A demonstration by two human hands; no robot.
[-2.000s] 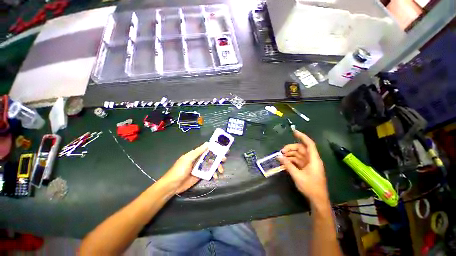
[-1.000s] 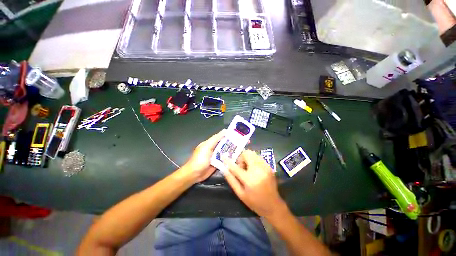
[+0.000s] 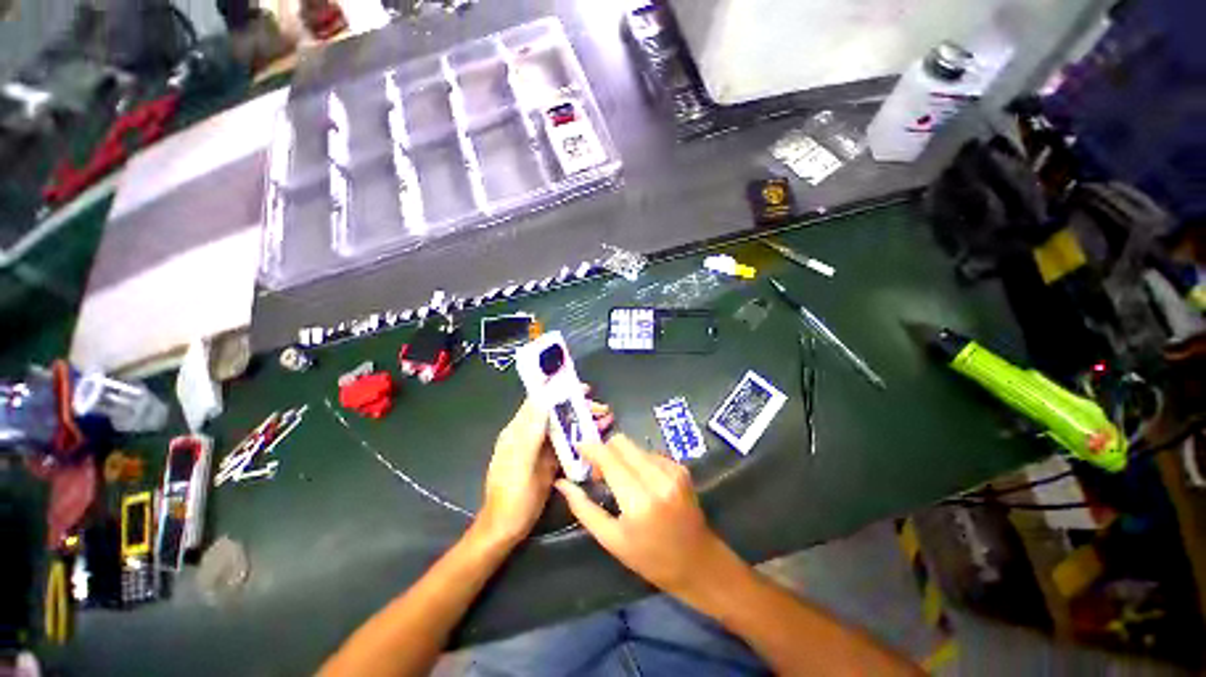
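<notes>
My left hand (image 3: 519, 466) holds a white phone back housing (image 3: 562, 397), tilted, with a dark oval camera area at its upper end. My right hand (image 3: 644, 503) is at the housing's lower right edge, thumb and fingers around its lower end. The fingers hide part of the housing. A white-edged battery with a dark label (image 3: 747, 411) lies right of my hands. A small blue-white keypad board (image 3: 680, 430) lies between the battery and my right hand. A black phone housing with white keys (image 3: 661, 331) lies behind them.
Tweezers (image 3: 808, 394), a slim pen-like tool (image 3: 831, 333) and a green electric screwdriver (image 3: 1038, 397) lie right. Red parts (image 3: 366, 392), slim sticks (image 3: 263, 444), a small screen (image 3: 508, 336) and phones (image 3: 183, 500) lie left. A clear compartment tray (image 3: 437, 146) stands behind.
My right hand has let go of the battery, which now lies on the mat, and has moved left onto the white housing. The camera view has shifted and tilted.
</notes>
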